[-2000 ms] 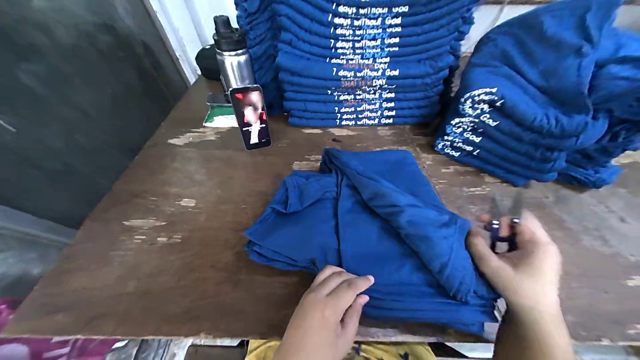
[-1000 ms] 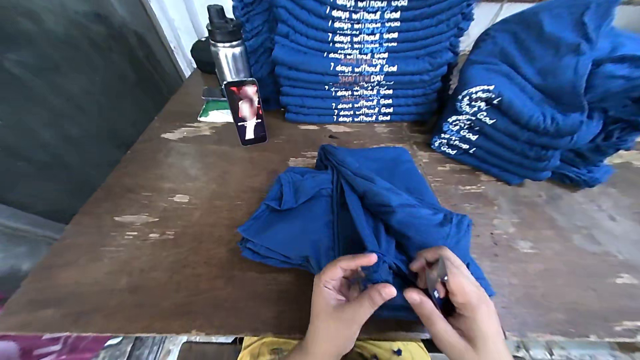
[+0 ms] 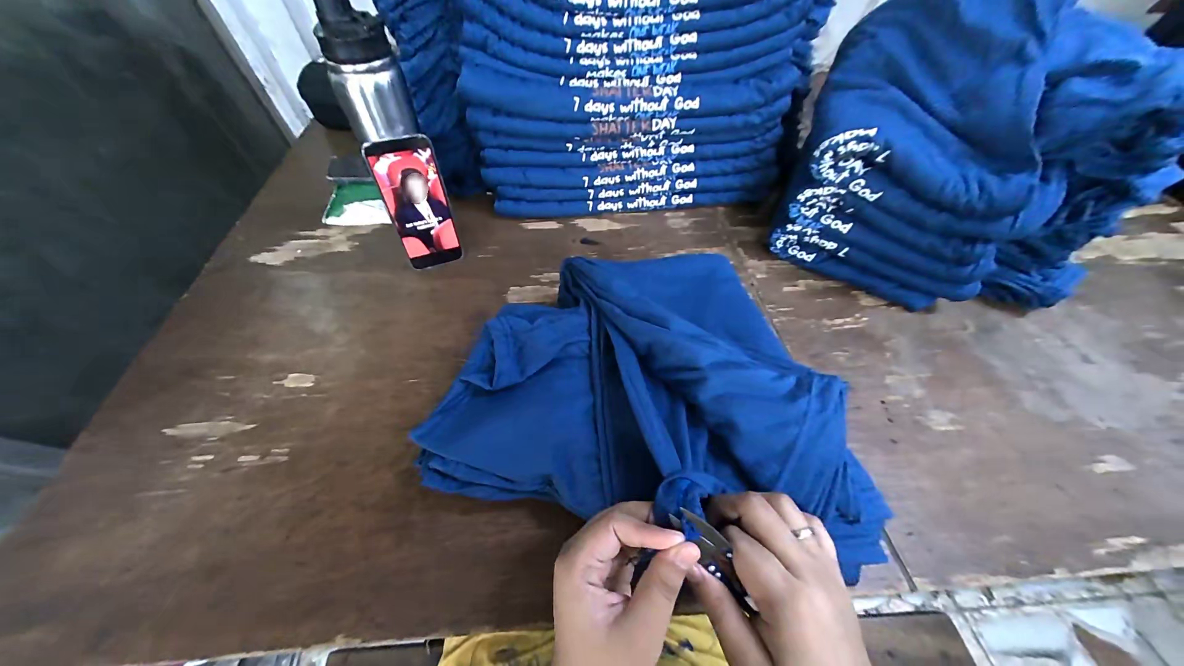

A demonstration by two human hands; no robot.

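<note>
Blue garments (image 3: 555, 407) lie in a loose stack near the front of the wooden table. My left hand (image 3: 624, 578) pinches a bunched part of the top garment between thumb and fingertips. Thread snips (image 3: 712, 546) are in my right hand (image 3: 786, 573), their pointed blades at the gathered cloth beside my left fingertips. A ring sits on one finger of my right hand. Whether the blades touch cloth or thread cannot be told, as the fingers partly hide them.
Behind stand a tall stack of folded blue printed garments (image 3: 629, 139) and a looser blue pile (image 3: 906, 185) at the right. A phone (image 3: 414, 202) leans against a steel bottle (image 3: 372, 97) at the back left. The table's front edge (image 3: 305, 647) runs near my body.
My right hand, with the snips, has come left from the garments' right edge to meet my left hand. The top garment's cloth, lying flatter two seconds ago, is now gathered up between my fingers.
</note>
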